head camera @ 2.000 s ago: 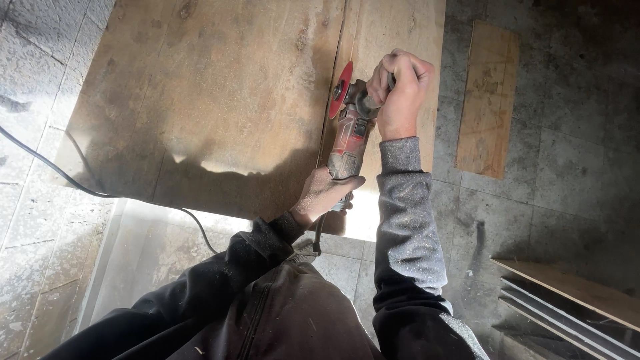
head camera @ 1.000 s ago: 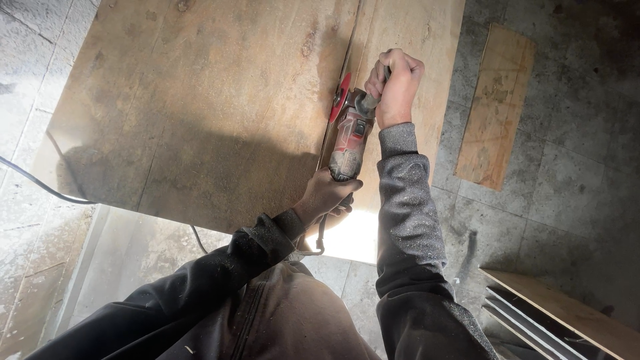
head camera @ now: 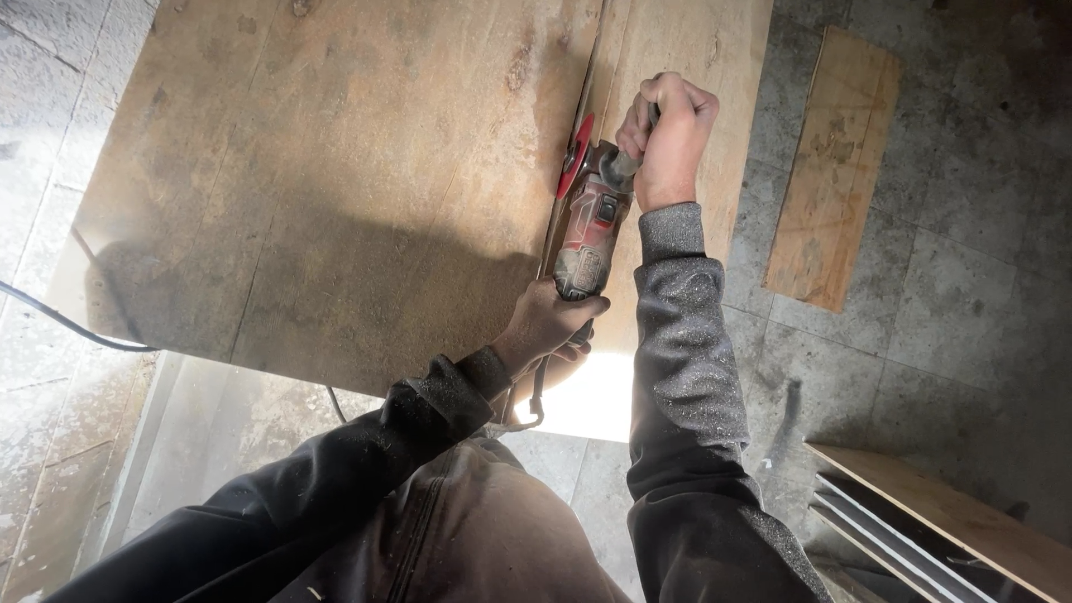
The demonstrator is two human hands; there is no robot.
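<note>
An angle grinder [head camera: 593, 226] with a dusty red and grey body lies across the line between two parts of a plywood sheet [head camera: 377, 167]. My left hand [head camera: 548, 322] is wrapped round the rear of its body, where the cord comes out. The side handle is in the closed fist of my right hand [head camera: 672, 126]. The grinder's red disc [head camera: 575, 156] stands on edge along a long dark cut or gap [head camera: 593, 63] in the plywood; whether it touches the wood cannot be told. Sawdust covers both my sleeves.
A plywood offcut [head camera: 833, 167] lies on the tiled floor [head camera: 946, 301] to the right. Several boards [head camera: 930, 519] lean or lie at the lower right. A dark cable [head camera: 67, 322] runs under the plywood's left edge. Bright light shows at its near edge.
Both hands keep hold of the grinder throughout. The disc has stayed along the dark line, and the grinder sits a little nearer my body against the plywood than two seconds ago.
</note>
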